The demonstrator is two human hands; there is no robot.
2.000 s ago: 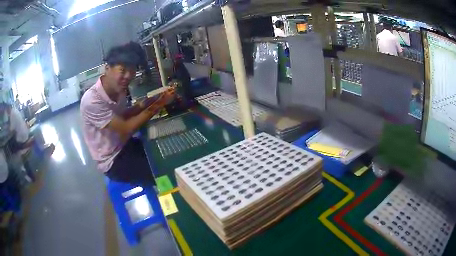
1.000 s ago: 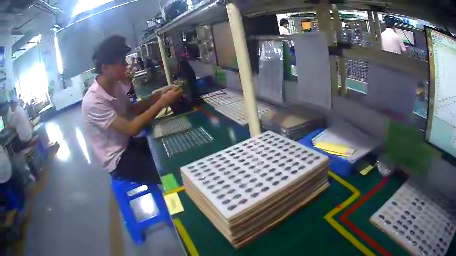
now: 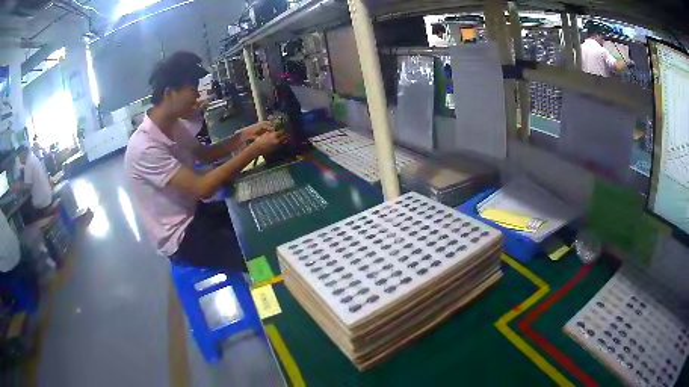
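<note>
Neither my left hand nor my right hand is in the picture. A thick tray stack (image 3: 393, 291) stands on the green bench mat in front of me, with brown edges and a white foam top tray (image 3: 302, 262). Rows of small dark oval components (image 3: 381, 253) fill its pockets. Another white foam tray (image 3: 651, 331) with dark ovals lies at the lower right, cut off by the picture's edge. Some of its pockets look pale.
A blue bin (image 3: 521, 245) with papers and a yellow slip (image 3: 512, 219) stands behind the stack. The test monitor (image 3: 672, 136) is at the right edge. A post (image 3: 375, 98) rises behind. A seated person (image 3: 162, 162) works at the left, on a blue stool (image 3: 211, 306).
The view has shifted slightly, so the bench things sit a little further right. The seated person has turned from facing me to the work in their hands.
</note>
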